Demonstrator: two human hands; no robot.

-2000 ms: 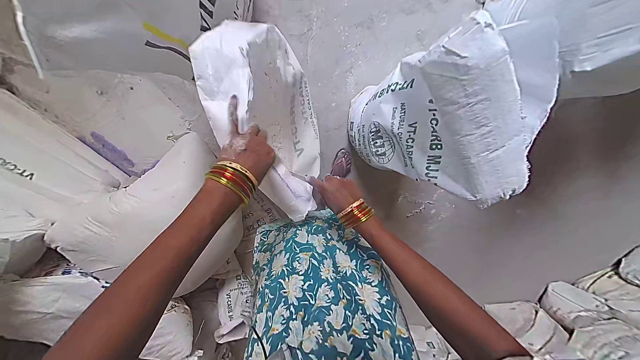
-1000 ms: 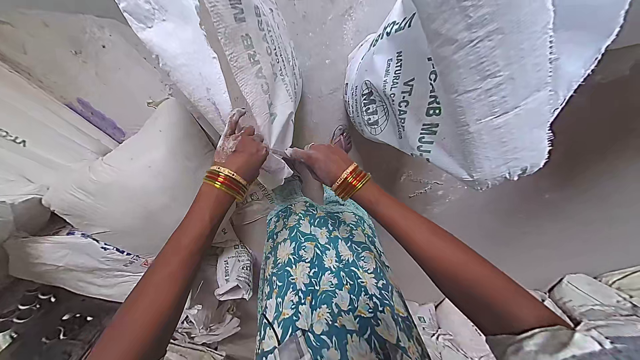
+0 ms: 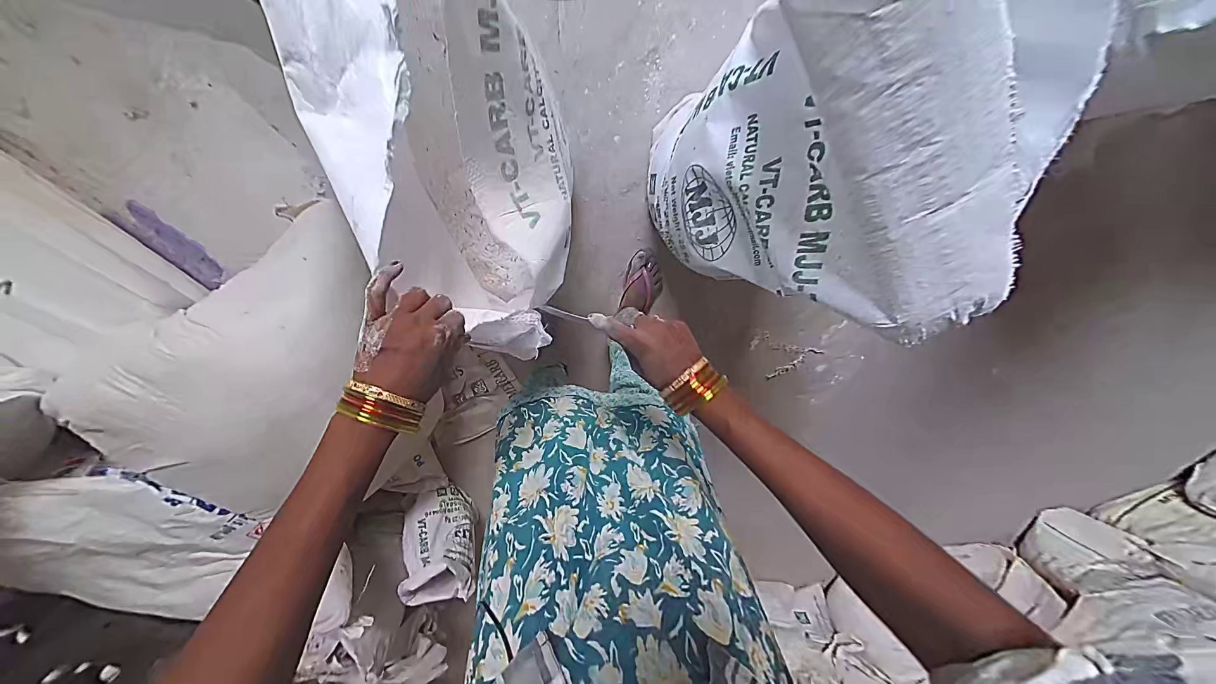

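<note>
My left hand [image 3: 408,332], dusted with white powder, grips the gathered corner of a white woven plastic sack [image 3: 513,171] with green print. That sack is open at the top and has powder on its surface. A thin thread or strip [image 3: 567,314] runs taut from the bunched corner to my right hand [image 3: 646,347], which pinches its end between thumb and fingers. To the right stands another white printed sack [image 3: 750,190] with a frayed rim, touched by neither hand.
Full white sacks [image 3: 218,351] lie at the left, with a small crumpled sack [image 3: 439,541] below them. More packed sacks [image 3: 1102,560] line the lower right. My sandalled foot [image 3: 641,283] is on the dusty grey floor [image 3: 855,446], between the two printed sacks.
My right hand has moved away from my left, and a thin strand now stretches between it and the sack corner. The sack at my left hand has turned its printed side into view.
</note>
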